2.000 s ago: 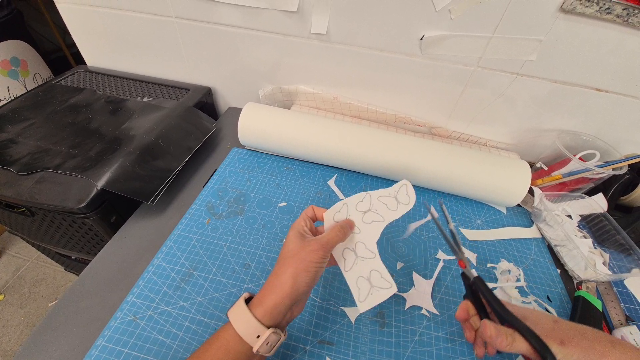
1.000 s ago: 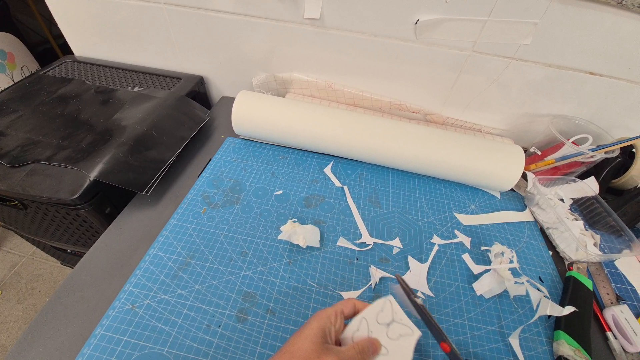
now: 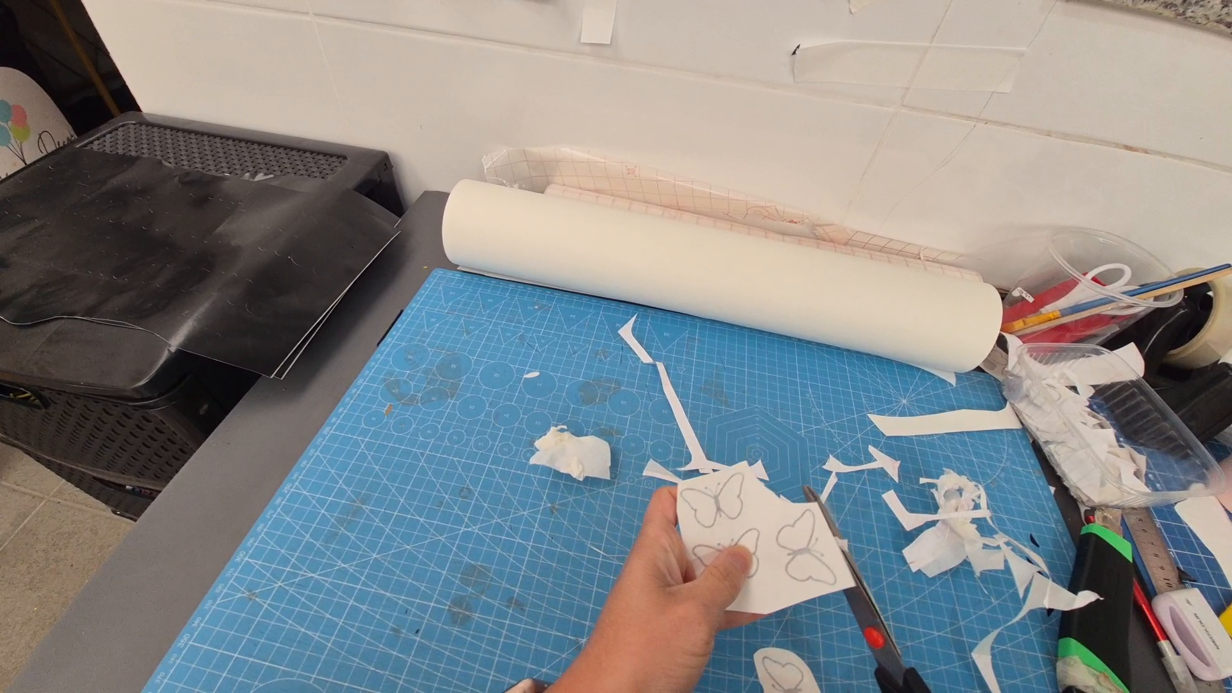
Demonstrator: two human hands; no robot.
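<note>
My left hand (image 3: 679,592) pinches a white paper piece (image 3: 775,587) with several pencil-drawn butterflies between thumb and fingers. At the paper's right edge are the blades of black-handled scissors (image 3: 861,597) with a red pivot. My right hand is out of the frame, below the scissors. Another butterfly piece (image 3: 782,672) lies on the blue cutting mat (image 3: 385,539) at the bottom edge. A crumpled white scrap (image 3: 573,454) sits left of the held paper, and thin white offcuts (image 3: 679,414) lie behind it.
A large cream roll (image 3: 722,274) lies along the mat's back edge. At right are a clear plastic tray (image 3: 1136,433) of scraps, a green-and-black utility knife (image 3: 1095,597), a metal ruler (image 3: 1150,549) and a cup (image 3: 1107,274). Black sheets (image 3: 192,250) cover a black crate at left.
The held paper is now a smaller piece than two seconds ago. Since then, a crumpled scrap and long offcuts have appeared on the mat. My left hand has moved lower; my right hand has left the view.
</note>
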